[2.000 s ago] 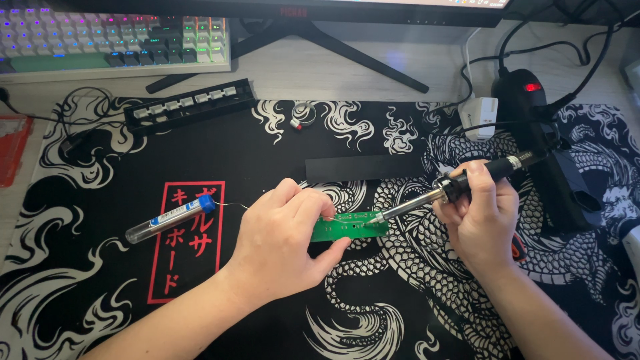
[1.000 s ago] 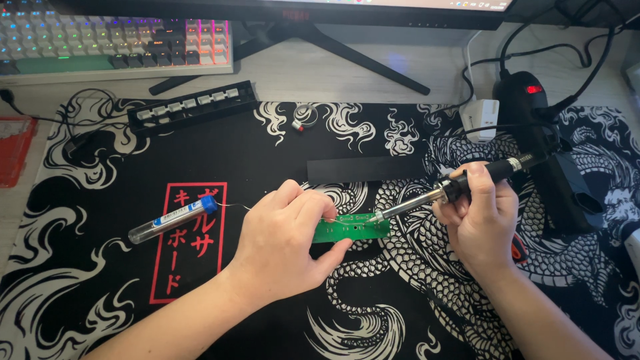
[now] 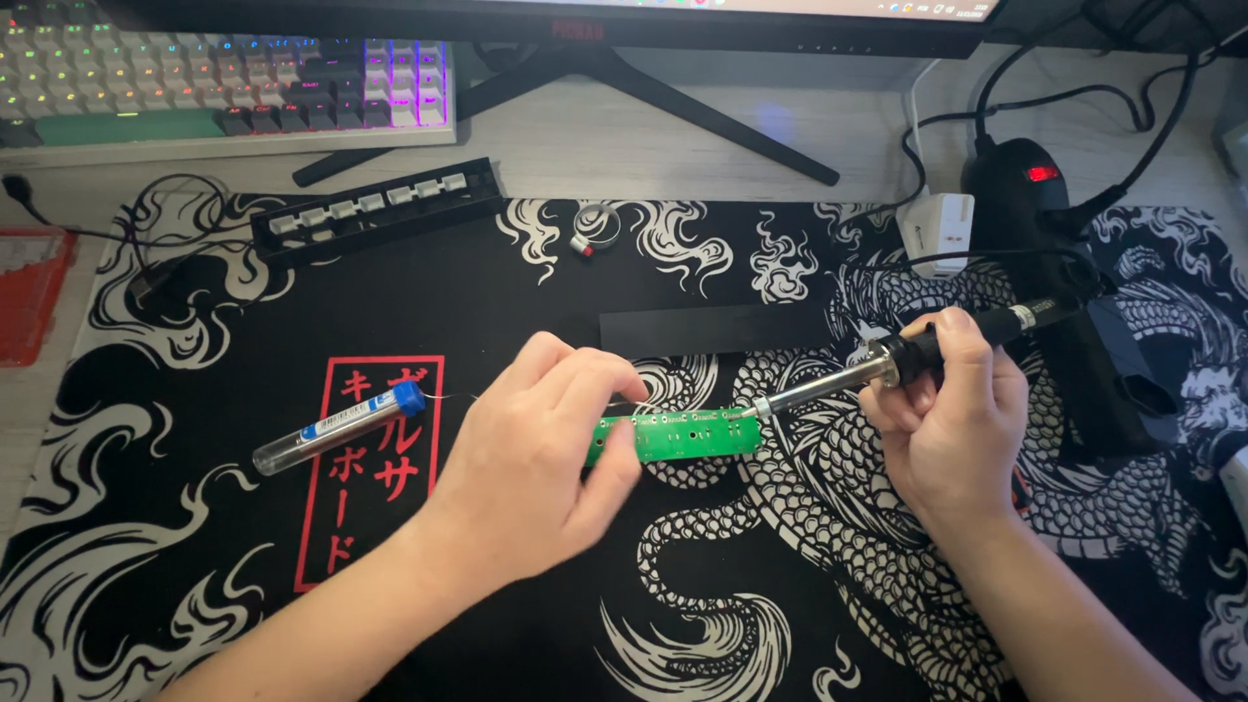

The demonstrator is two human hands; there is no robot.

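Observation:
My left hand [image 3: 546,448] grips the left part of a green circuit board [image 3: 678,439], its thumb lying over the near side, and fine solder wire shows at its fingertips. That wire runs from the blue cap of a clear solder tube [image 3: 339,429], which lies on the mat left of the hand. In my right hand [image 3: 951,409] is a soldering iron [image 3: 824,382] held by its black handle. The iron's metal barrel points left and its tip is at the board's upper right end; exact contact is too small to tell.
Behind the board lies a flat black strip [image 3: 712,330]. A black case with white switches [image 3: 375,207] and a ring clamp [image 3: 595,232] sit farther back. At the right stand a power strip [image 3: 1024,185] and a white adapter [image 3: 936,234] with cables. A monitor stand [image 3: 712,117] and keyboard [image 3: 224,78] are behind.
The iron's tip has shifted right along the board to its right end. The thumb and fingers of my left hand have moved slightly on the board.

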